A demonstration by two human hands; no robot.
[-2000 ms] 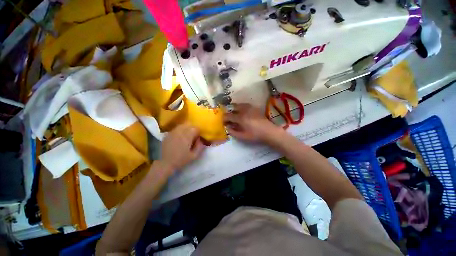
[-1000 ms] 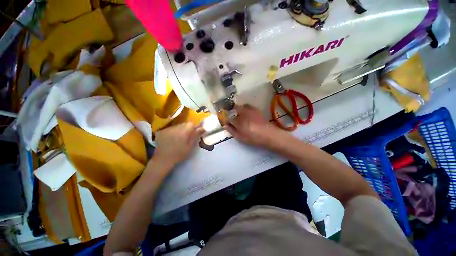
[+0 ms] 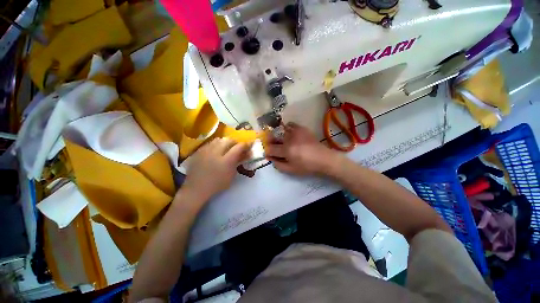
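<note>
Mustard-yellow fabric [image 3: 239, 135] runs from the heap to the needle area of the white HIKARI sewing machine [image 3: 379, 56]. My left hand [image 3: 217, 164] lies on the bed left of the needle, fingertips at the edge of the yellow fabric. My right hand [image 3: 297, 150] is right of the needle, fingers bent, with a small bit of yellow at its fingertips. The presser foot area [image 3: 269, 122] is partly hidden by my fingers. The lit metal needle plate [image 3: 256, 152] shows between my hands. The heap of yellow and white pieces [image 3: 112, 171] lies at the left.
Red-orange handled scissors [image 3: 348, 126] lie under the machine arm, just right of my right hand. A yellow-and-white bundle [image 3: 482, 94] is at the machine's right end. A blue crate [image 3: 450, 195] with dark and pink cloth stands at the right. A pink holder [image 3: 192, 22] rises at the machine head.
The yellow piece that covered the needle plate two seconds ago no longer covers it; yellow now shows as a narrow strip behind my fingertips. The view has shifted slightly.
</note>
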